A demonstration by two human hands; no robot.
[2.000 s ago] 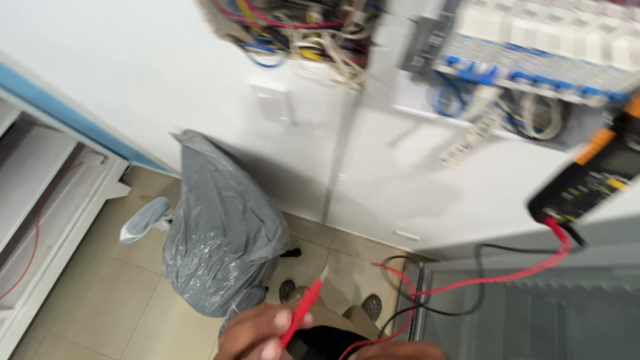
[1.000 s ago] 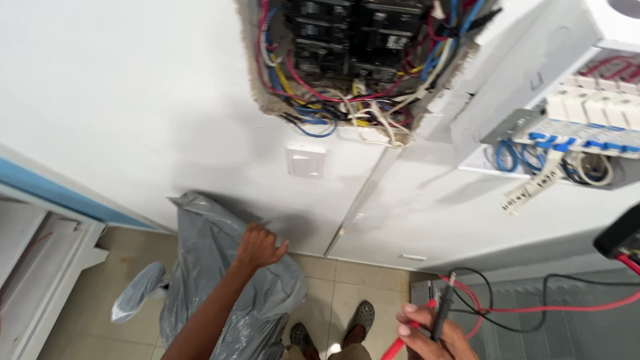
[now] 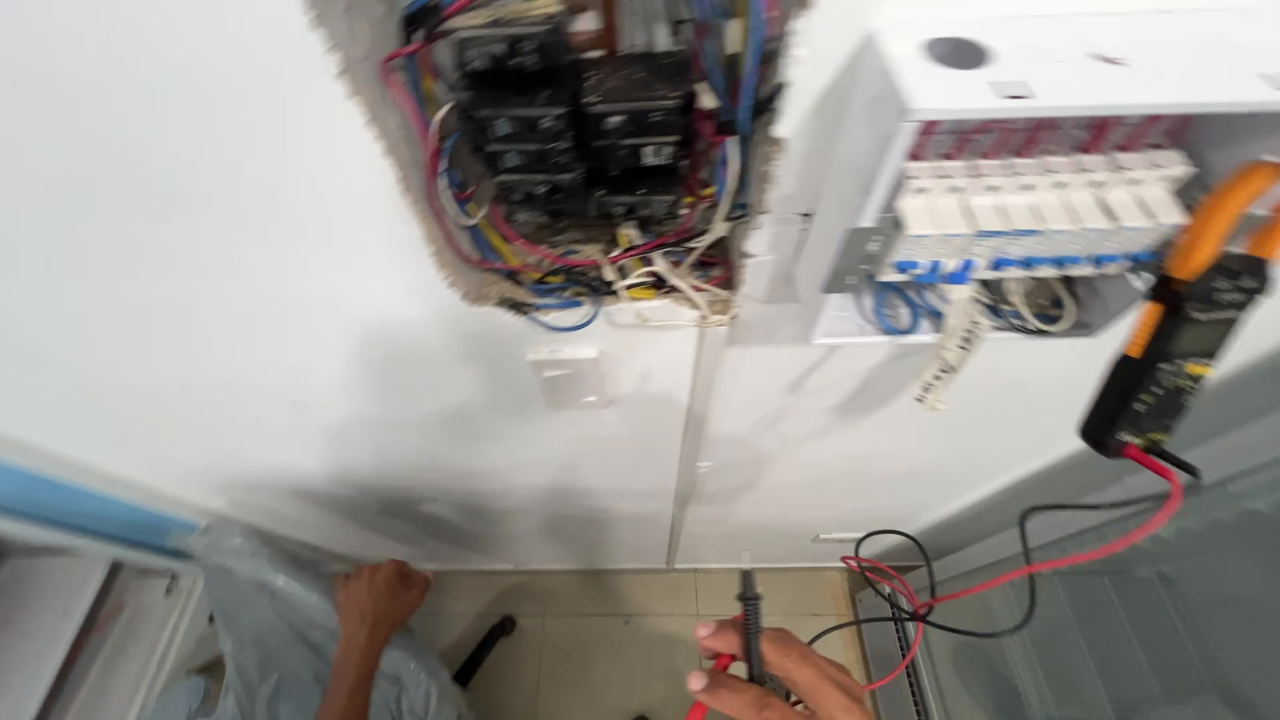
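My left hand [image 3: 378, 600] is closed on the grey plastic sheeting [image 3: 290, 630] at the lower left. My right hand [image 3: 785, 665] holds the black test probe [image 3: 750, 610], tip upward, and the red test probe [image 3: 715, 685] beside it. Their red and black leads [image 3: 1030, 568] run up to an orange and black clamp meter [image 3: 1175, 340] at the right, next to a white distribution box [image 3: 885, 180] with a row of white breakers [image 3: 1040, 205]. Above my hands, black circuit breakers [image 3: 640, 130] and coloured wires fill a rough opening in the white wall.
A white wall switch [image 3: 568, 377] sits below the opening. A tag with handwriting [image 3: 950, 350] hangs from the box. White shelving [image 3: 60, 620] stands at the lower left, a grey glass-like surface [image 3: 1120, 630] at the lower right. A black bar-like object [image 3: 485, 648] is over the tiled floor [image 3: 600, 650].
Two seconds ago only my hand with the red probe showed clearly; a second ago my left hand was on the sheeting and my right held both probes. The sheeting has shifted left with my left hand.
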